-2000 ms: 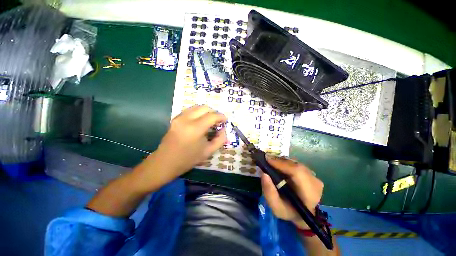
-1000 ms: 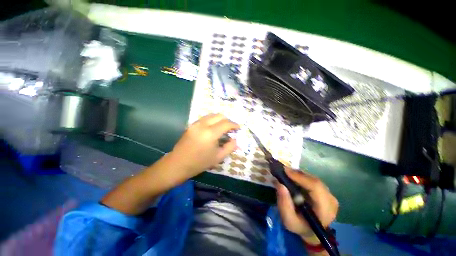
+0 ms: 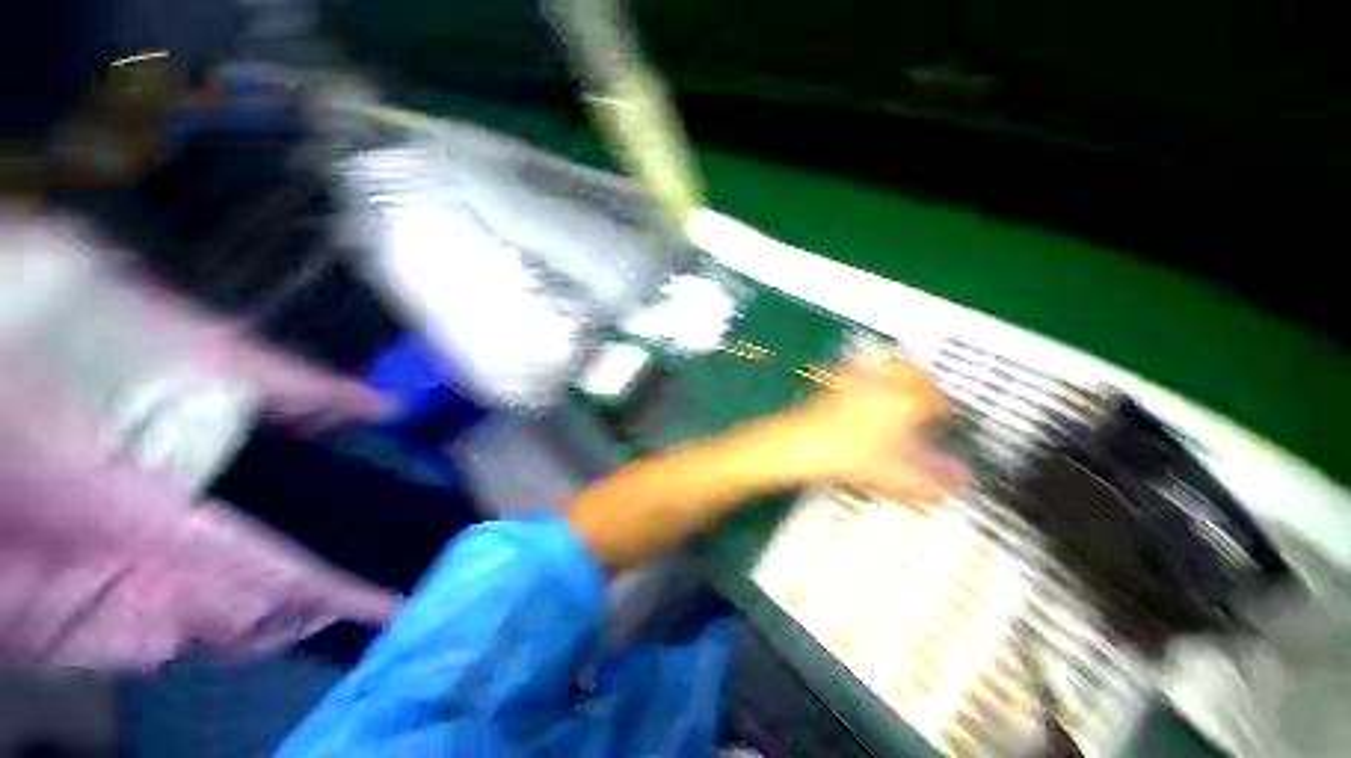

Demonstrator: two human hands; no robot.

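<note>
The picture is strongly blurred. My left hand is over the upper left part of the white component sheet, near the blue-white boards. Its thumb seems apart from the other fingers; blur hides whether it holds anything. Rows of tan and dark dots show on the sheet. At the bottom edge, a thin dark shape with a brownish patch could be the soldering iron and part of my right hand; it is cut off and unclear. Small golden slivers lie on the green mat, left of my left hand.
The black fan stands on the sheet's right part. The solder spool, a white wad and shiny clear plastic are farther left. Another person's pink sleeve shows at far left. The bench's pale rim runs behind.
The view has swung left, so the bench stands tilted and another person shows. My left hand has moved from the sheet's middle to its upper left. The iron no longer shows clearly.
</note>
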